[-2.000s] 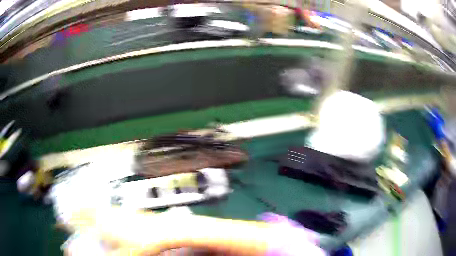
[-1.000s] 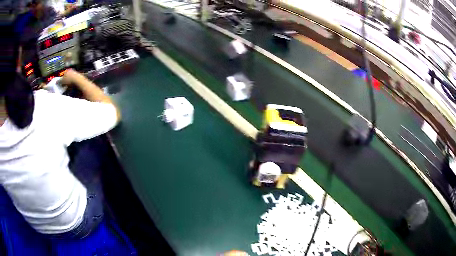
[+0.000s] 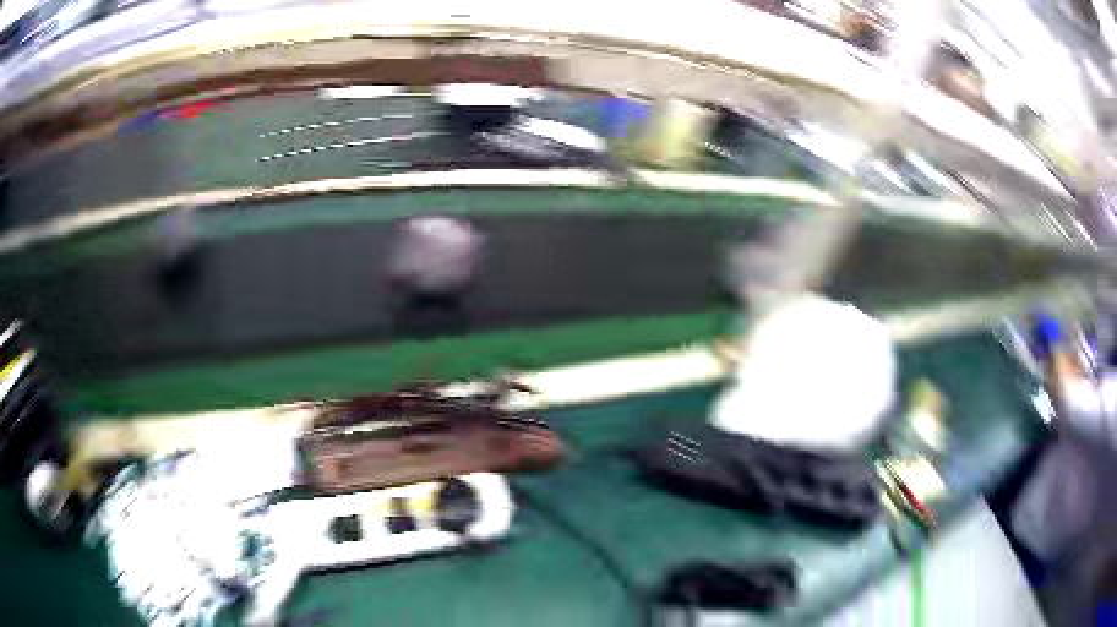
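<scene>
The frame is blurred by head motion. Neither of my hands can be made out. A pile of small white clips [image 3: 172,533] lies at the lower left. A white multi-socket strip [image 3: 371,527] with dark outlets and a round black plug at its right end lies beside the pile. A brown power strip [image 3: 417,456] with dark cord on top lies just behind it. A pale elongated thing [image 3: 272,596], too blurred to name, lies at the pile's right edge.
The conveyor belt [image 3: 588,263] crosses behind, carrying a blurred greyish cube adapter [image 3: 436,254]. On the right are a white rounded bundle [image 3: 811,374], a black power strip [image 3: 759,472], a coiled black cord [image 3: 725,584] and small red-green pliers [image 3: 909,492]. A blurred person [image 3: 1078,490] is at the right edge.
The view has swung right, from the neighbouring worker and tape dispenser to the power strips and white bundle. The bare arm seen across the bottom two seconds ago is gone from view.
</scene>
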